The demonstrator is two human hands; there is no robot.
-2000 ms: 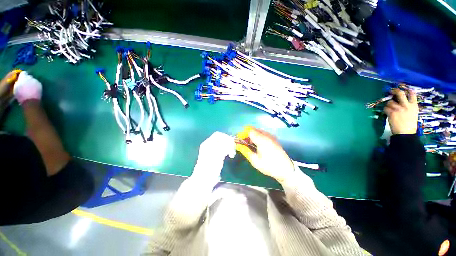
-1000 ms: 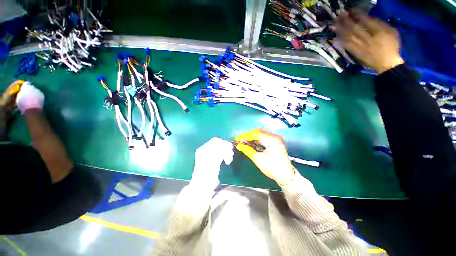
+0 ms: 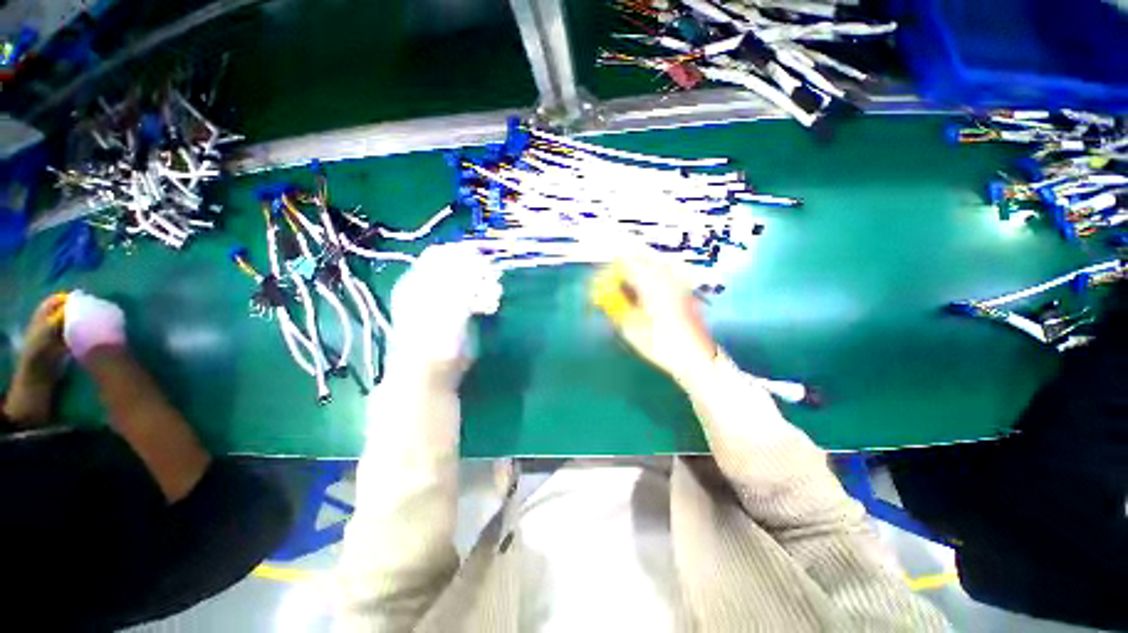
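Observation:
My left hand, in a white glove, is over the green bench at the left edge of the harness pile; whether it holds anything is washed out. My right hand, with yellow at the fingertips, is curled to the right of it, over the bench. A wire harness with a white sleeve and dark tip sticks out beyond my right wrist; its other end is hidden by the hand. The pile of white harnesses lies behind both hands, blue connectors at its left end.
Branched harnesses lie left of my left hand. Tangled harnesses are at far left, others behind the metal rail. A blue bin stands upper right. Another person's hands are at left; a dark sleeve is at right.
My hands have moved apart, the left one forward and left to the pile's edge. The view has shifted. The neighbour's arm at upper right has withdrawn from the harnesses behind the rail.

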